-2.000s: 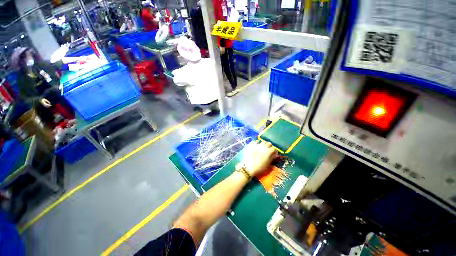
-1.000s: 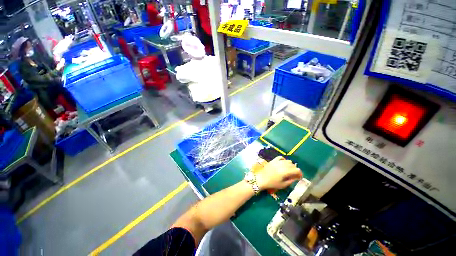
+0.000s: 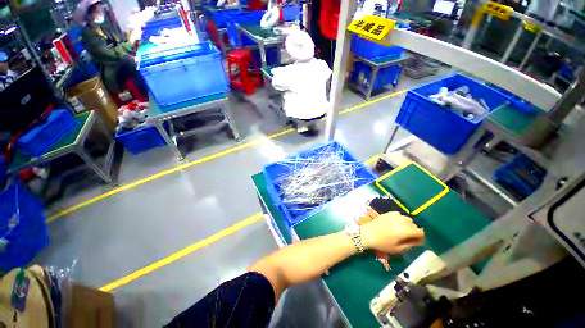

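My left hand [image 3: 396, 233], with a bracelet at the wrist, is over the green mat with its fingers curled. What its fingers hold cannot be made out. Orange wire leads [image 3: 369, 216] lie on the mat, partly hidden under the hand and wrist, with a dark bunch [image 3: 387, 205] just behind them. The pale applicator base plate [image 3: 410, 282] and dark tooling [image 3: 420, 309] are in front of the hand at the lower right. My right hand is not in view.
A blue bin [image 3: 284, 204] of long white-grey strands stands left of the mat. A yellow-edged square [image 3: 412, 187] lies behind the hand. The machine housing [image 3: 564, 214] is at the right edge. A white-clad person [image 3: 303, 86] sits farther back. Another blue bin [image 3: 423, 120] stands behind.
My left hand moved from the far end of the orange leads towards the tooling. The view then turned right, so the red switch and most of the housing left the picture.
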